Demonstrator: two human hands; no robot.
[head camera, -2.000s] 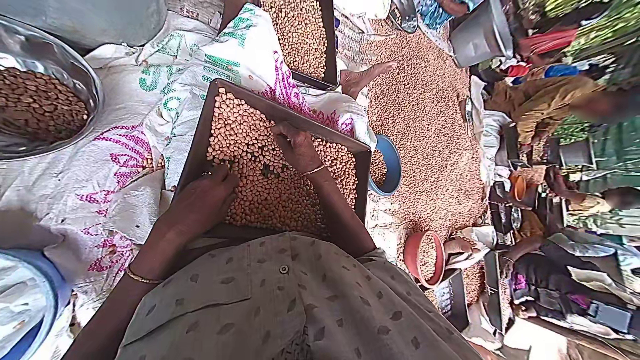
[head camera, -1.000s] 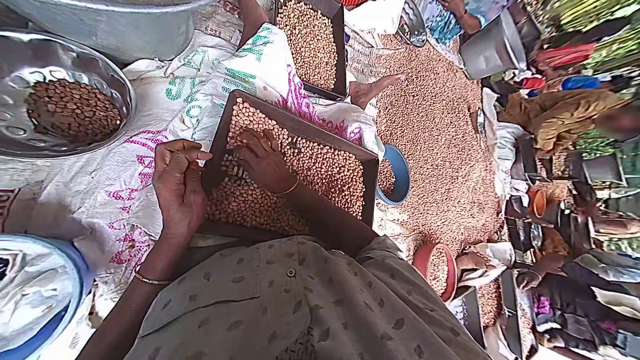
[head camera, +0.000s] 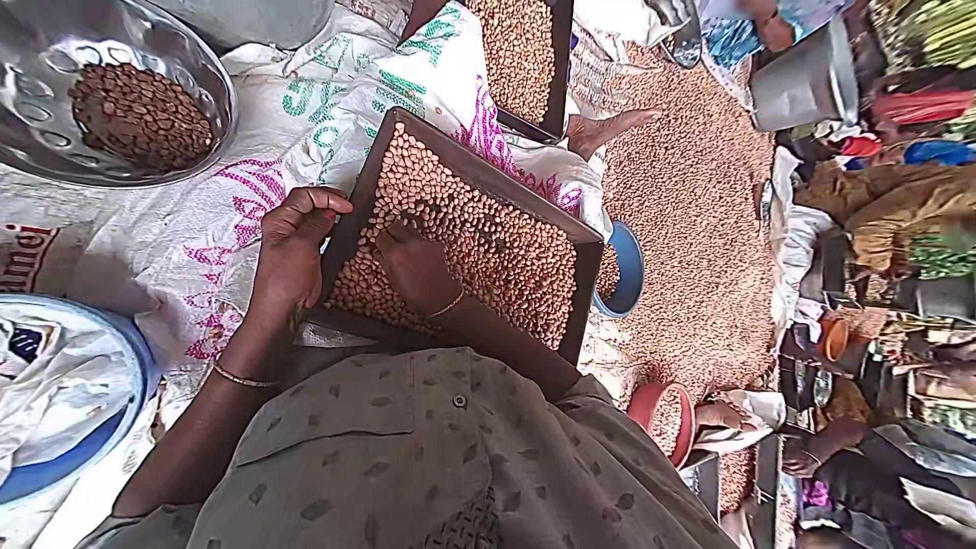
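A dark rectangular tray (head camera: 499, 179) full of pale pinkish-brown kernels (head camera: 518, 267), which look like peanuts, lies in front of my body. Some darker pieces show among them near the middle. My right hand (head camera: 415, 267) is down on the kernels in the left half of the tray, its fingertips among them and partly hidden. Just outside the tray's left rim is my left hand (head camera: 296, 244), fingers curled and thumb close to them, with the fingertips near the rim. Whether either hand pinches a kernel cannot be told.
A steel basin (head camera: 221, 114) holds darker brown pieces at upper left. A blue tub (head camera: 141, 366) stands lower left, on printed white sacks (head camera: 221, 206). Another filled tray (head camera: 560, 69), a bare foot (head camera: 606, 131), a blue bowl (head camera: 629, 267), a red bowl (head camera: 682, 419) and spread kernels (head camera: 686, 229) lie beyond, with people at right.
My left hand has gone from the tray's lower left part to outside its left rim. My right hand has shifted left over the kernels.
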